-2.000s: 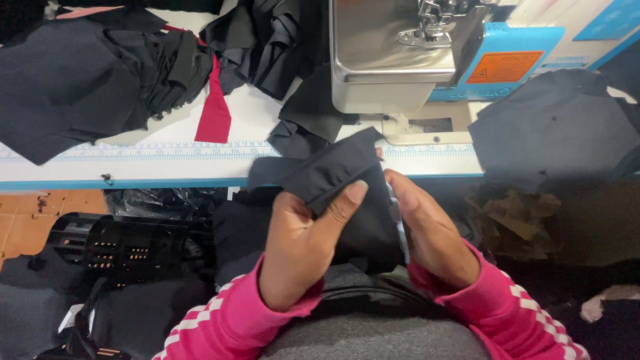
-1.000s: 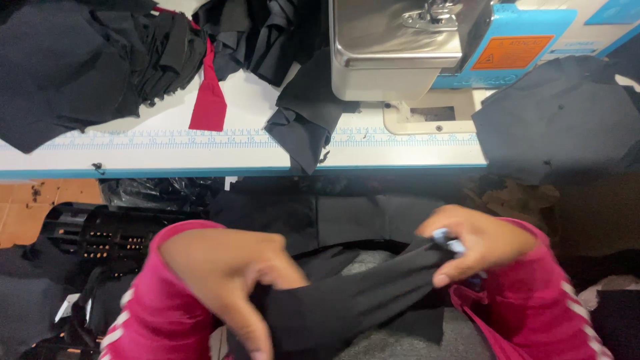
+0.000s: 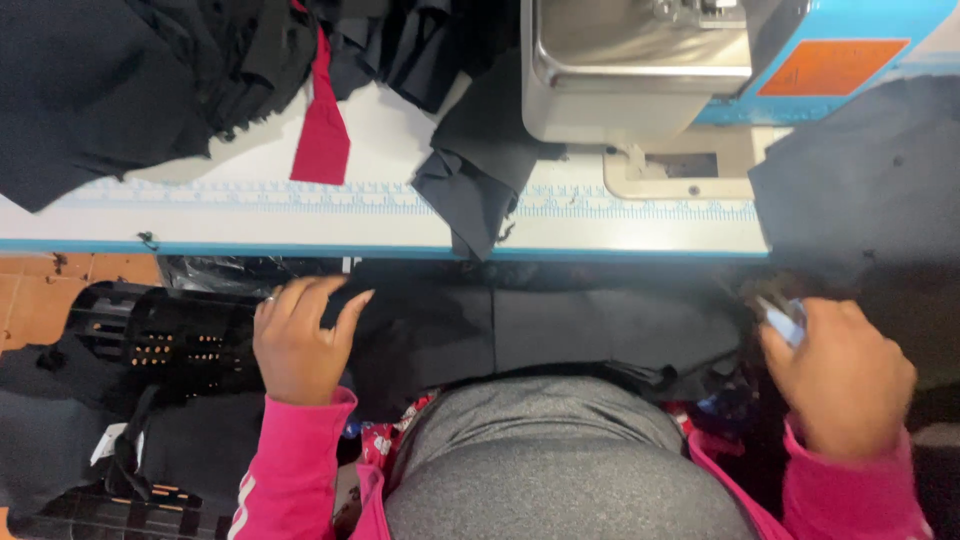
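Dark fabric (image 3: pixel 555 322) lies stretched across my lap, below the table edge, with a seam down its middle. My left hand (image 3: pixel 304 337) is over its left end, fingers apart and holding nothing. At the right, my right hand (image 3: pixel 844 367) is closed around a small tool with a light blue part (image 3: pixel 784 322), probably thread snips; its tip is blurred. Above the lap stands a sewing machine (image 3: pixel 637 97) with a metal head and a blue body. A folded dark fabric piece (image 3: pixel 480 165) hangs over the table edge left of the machine.
The white table (image 3: pixel 375 225) has a printed ruler and a blue edge. Dark fabric pieces (image 3: pixel 97 97) and a red strip (image 3: pixel 322 142) lie at its left, another dark piece (image 3: pixel 862 172) at its right. A black plastic basket (image 3: pixel 165 330) with dark cloth stands lower left.
My hands have moved apart, left and right. The dark fabric they held is out of my left hand, and dark fabric lies spread over my lap.
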